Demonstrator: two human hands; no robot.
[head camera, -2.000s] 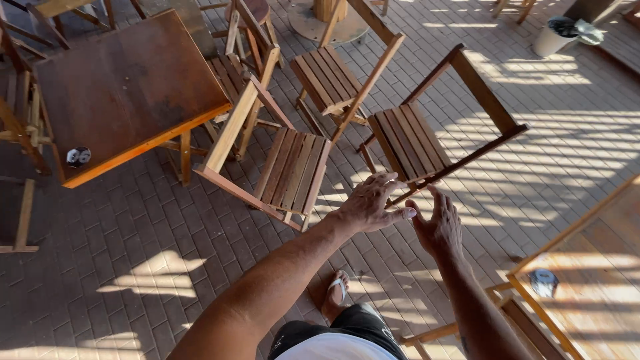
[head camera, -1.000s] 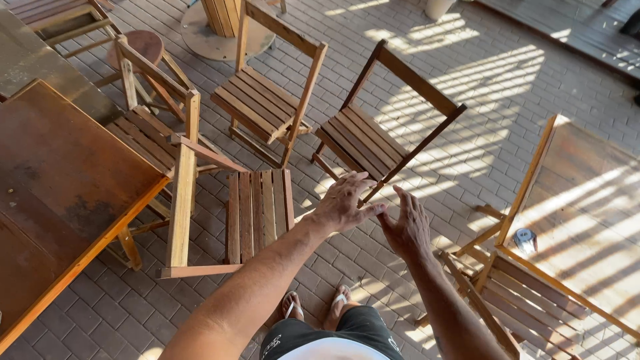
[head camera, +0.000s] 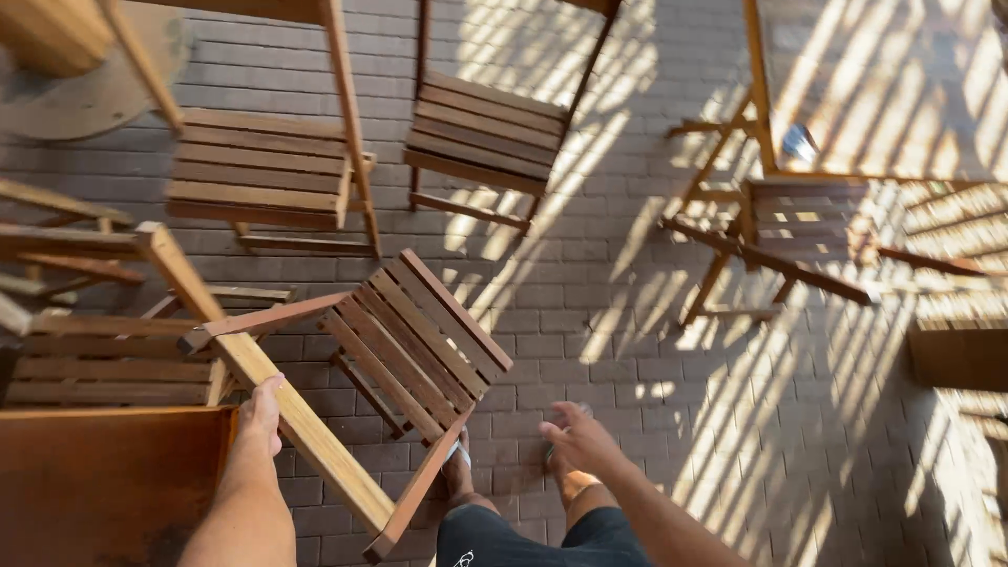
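My left hand is on the top backrest rail of a slatted wooden folding chair, its fingers partly hidden behind the rail. This chair stands tilted in the view, just in front of my feet, with its seat to the right of the rail. To the right of that seat my right hand hangs in the air over the paving, holding nothing, fingers partly spread and slightly blurred. The edge of a brown wooden table lies beside my left forearm.
Two more slatted chairs stand ahead, and another chair seat is at the left. A second table with a small round object on it stands at the upper right, a chair by its edge. A post's round base is upper left.
My hands were close together in front of me; now they are apart, the left on the nearest chair's backrest. The view has shifted considerably.
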